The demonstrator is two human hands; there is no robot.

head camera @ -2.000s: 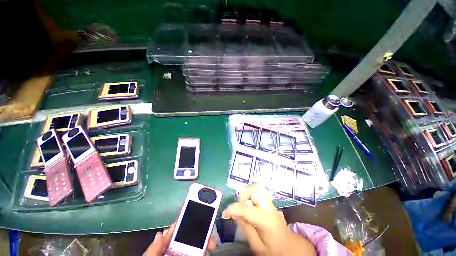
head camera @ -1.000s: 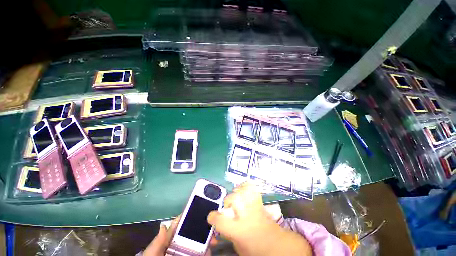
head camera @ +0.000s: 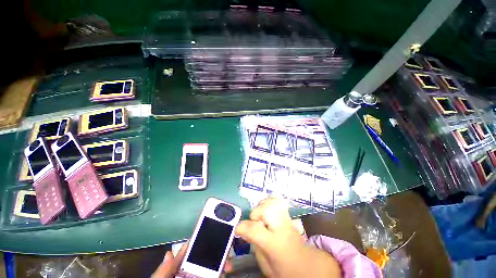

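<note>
A pink phone [head camera: 209, 244] with a dark screen and a round black disc at its upper end is tilted at the bench's front edge. My left hand [head camera: 169, 265] holds its lower part from beneath, mostly hidden by the phone and cut off by the picture's edge. My right hand [head camera: 280, 241] is at the phone's upper right edge, fingers bent, thumb and fingertip close together; I cannot tell whether something small is between them. A second handset [head camera: 194, 166] lies flat on the green mat. Dark-bordered windows lie in rows on a shiny white sheet [head camera: 291, 168] to the right.
At left a clear tray [head camera: 142, 187] holds several phones, with two opened pink phones [head camera: 80, 176] across it. Stacked trays [head camera: 261, 68] stand behind. A white bottle [head camera: 340, 113], dark tweezers [head camera: 358, 166], blue pen [head camera: 382, 144], crumpled tissue [head camera: 370, 186] and a neighbour's tray stack [head camera: 443, 125] are right.
The right fingers moved onto the phone's screen side, then back to its right edge. The left hand still holds the phone. The whole view has shifted slightly.
</note>
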